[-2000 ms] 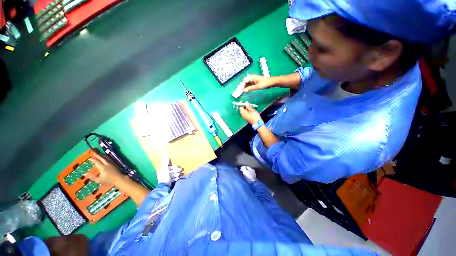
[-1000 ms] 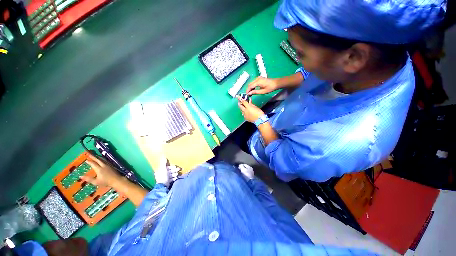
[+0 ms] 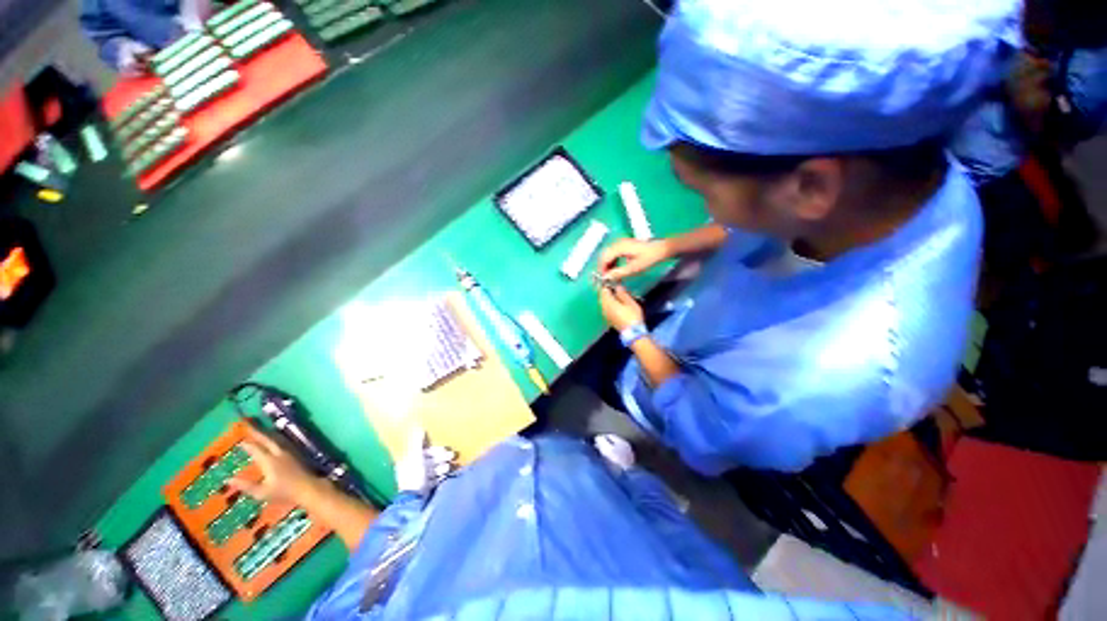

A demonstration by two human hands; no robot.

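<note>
The tan board [image 3: 480, 419] lies before me, its far left part washed out by glare. A striped silvery-grey piece [image 3: 452, 346] lies on it. My left hand [image 3: 425, 463], in a white glove, rests at the board's near edge with fingers apart and nothing visible in it. My right hand [image 3: 614, 451], also white-gloved, is low by my smock, off the bench; it is small and its fingers are unclear. A light-blue electric screwdriver [image 3: 498, 325] lies right of the board, beside a plain white strip [image 3: 545, 339].
At right, a person in blue handles a small piece near white strip parts [image 3: 585, 250] and a parts tray [image 3: 548, 198]. At left, another person's bare hand [image 3: 273, 471] is over an orange fixture [image 3: 251, 580] with green boards, beside a black screwdriver [image 3: 304, 433]. Red carrier [image 3: 273, 80] beyond.
The view has shifted, so the bench sits lower and more of the red carrier shows. My hands keep their places. The right-hand person has laid down a white strip part and now handles a small piece.
</note>
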